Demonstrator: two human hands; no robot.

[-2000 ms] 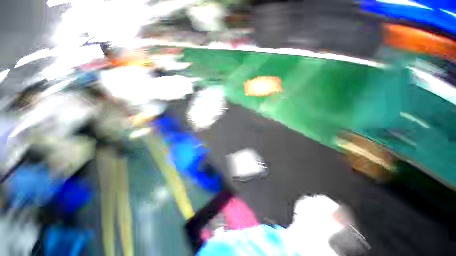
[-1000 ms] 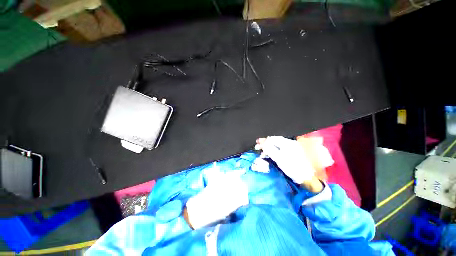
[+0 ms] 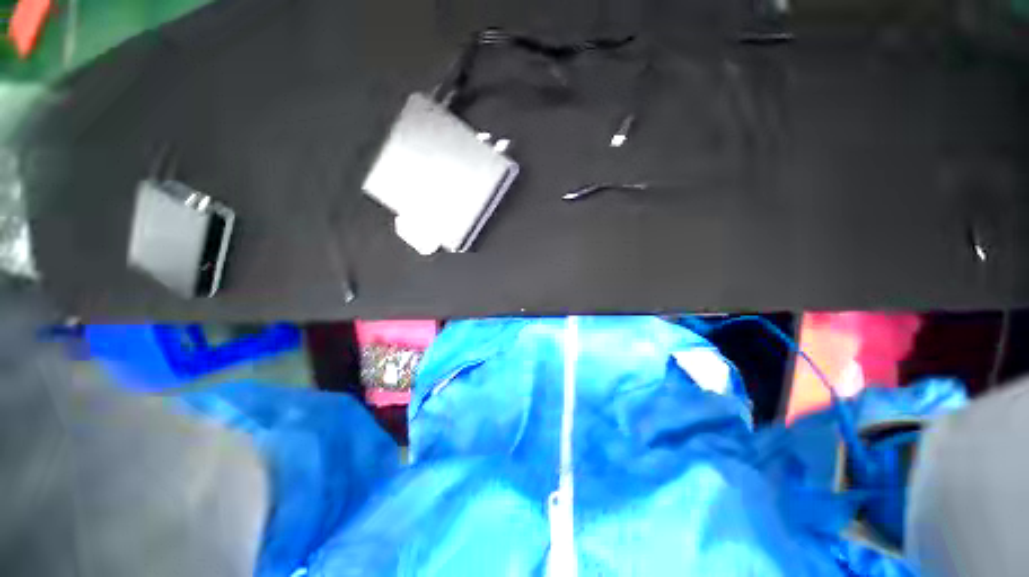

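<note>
A grey-topped set-top box (image 3: 440,175) lies tilted on the black mat (image 3: 733,254), with black cables at its upper side and a white label sticking out below. A second set-top box (image 3: 172,239) lies further left. Thin black leads with small plugs (image 3: 575,195) lie right of the first box. Large blurred grey shapes fill both lower corners, very near the camera. They look like my gloved left hand (image 3: 135,451) and my gloved right hand (image 3: 976,490). Their fingers cannot be made out, and neither touches the boxes.
My blue work coat (image 3: 497,473) is below the mat's front edge. Pink-lined trays (image 3: 874,344) show under that edge, one with a bag of silvery parts (image 3: 389,366). A blue crate or stool (image 3: 186,352) is at lower left. A green surface (image 3: 107,28) is at upper left.
The hands have left the area by the coat front, and large grey shapes now fill the lower corners. The view has shifted, so both boxes appear further right and higher.
</note>
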